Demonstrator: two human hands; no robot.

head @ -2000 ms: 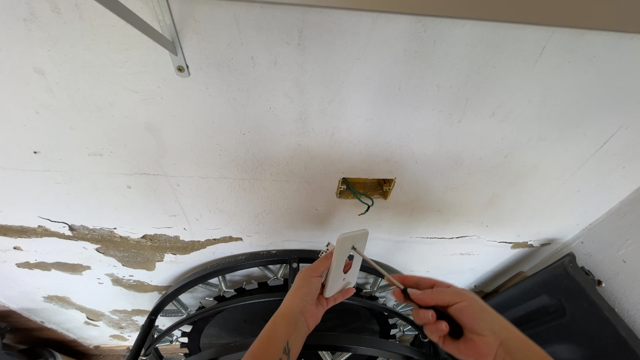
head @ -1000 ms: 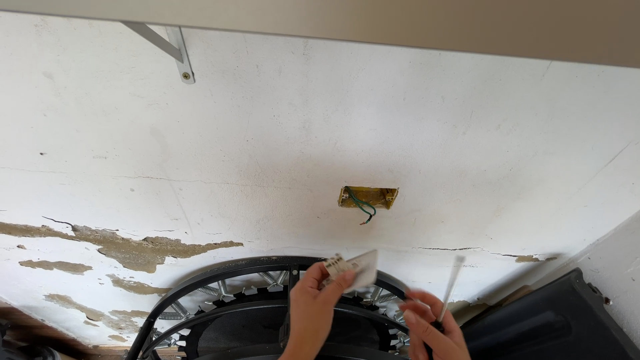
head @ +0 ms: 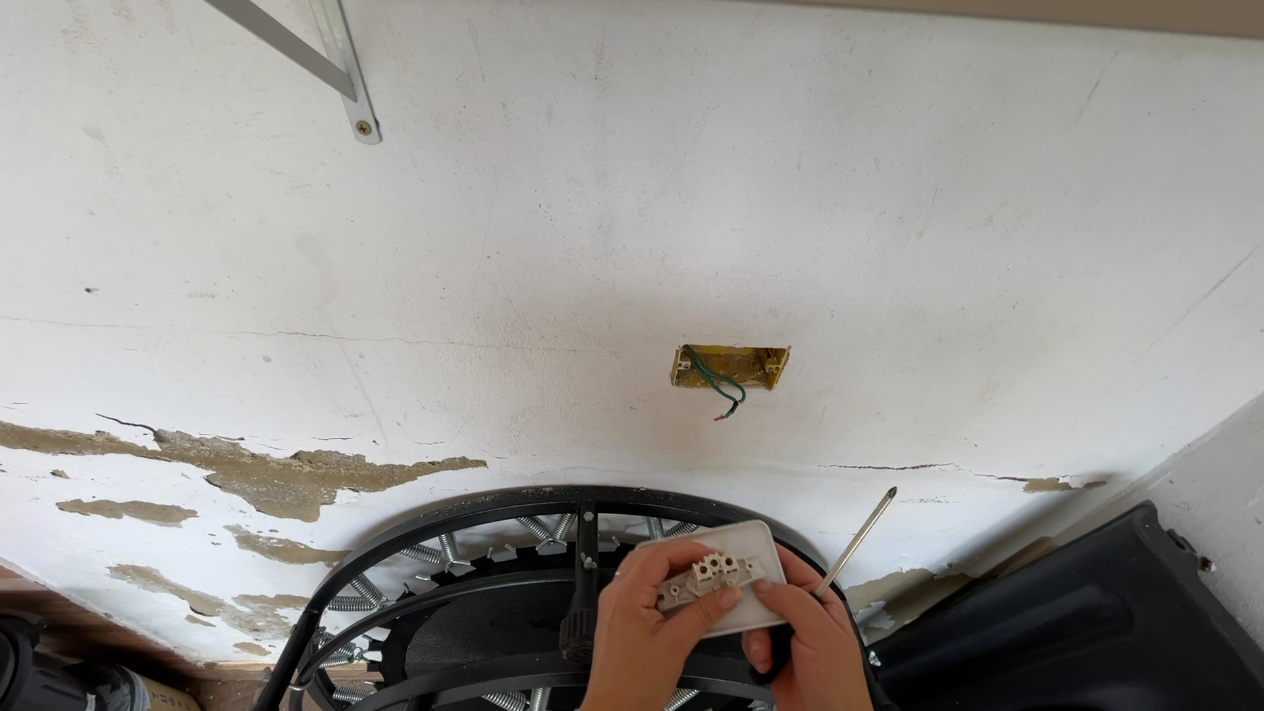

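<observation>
The back of a white outlet faceplate (head: pixel 755 548) faces me, with a socket module (head: pixel 713 573) bearing screw terminals set against it. My left hand (head: pixel 657 622) grips plate and module from the left, thumb on the module. My right hand (head: pixel 815 632) touches the plate's lower right with its thumb and also holds a screwdriver (head: pixel 857 541), its shaft pointing up and right, its dark handle mostly hidden in the palm. Above the hands, a yellow wall box (head: pixel 755 367) is recessed in the wall, and green wires (head: pixel 719 380) with bare ends hang out of it.
Below, a round black frame with springs, resembling a mini trampoline (head: pixel 474 509), leans at the wall behind my hands. A large black plastic object (head: pixel 1047 612) stands at right. A metal shelf bracket (head: pixel 363 109) is upper left. The white wall (head: pixel 553 247) has peeling plaster at lower left.
The faceplate has been turned from its front to its back, showing the module. The screwdriver tip, earlier at the plate, now points away from it. My right hand has come to the plate.
</observation>
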